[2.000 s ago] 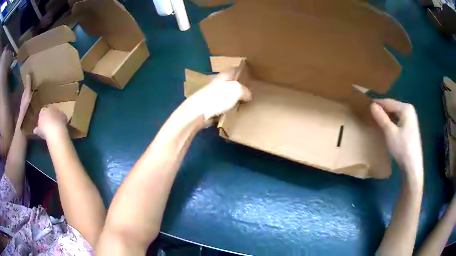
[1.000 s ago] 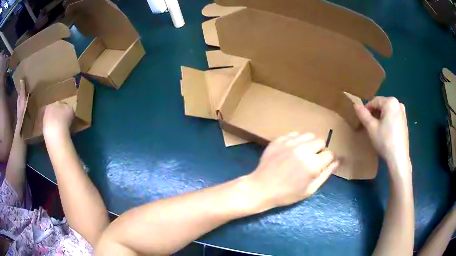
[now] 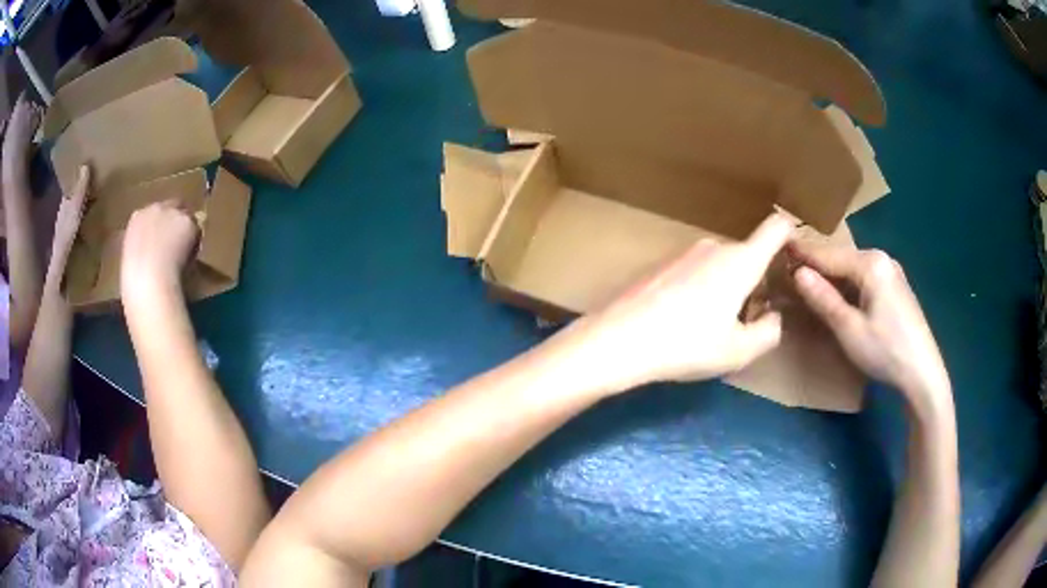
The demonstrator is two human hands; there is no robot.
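Observation:
A partly folded brown mailer box (image 3: 609, 247) lies on the dark green bench, its large lid panel (image 3: 666, 115) standing up behind. Its left wall stands, with a side flap (image 3: 468, 207) sticking out; its right end lies flat. My left hand (image 3: 700, 310) reaches across the front wall to the box's right rear corner, index finger at the corner tab and thumb apart; its grip is hidden. My right hand (image 3: 867, 304) pinches the corner tab there, close to my left fingertips. The right locking slot is hidden under my left hand.
At the left another person's hand (image 3: 161, 241) works in a smaller open box (image 3: 103, 276), with a second open box (image 3: 276, 126) behind it. A white post (image 3: 436, 23) stands at the back. Another forearm (image 3: 1016, 534) shows at the lower right.
My left hand went from the left wall to the front wall, then up to the right rear corner. My right hand moved slightly left with the tab. The lid stands more upright.

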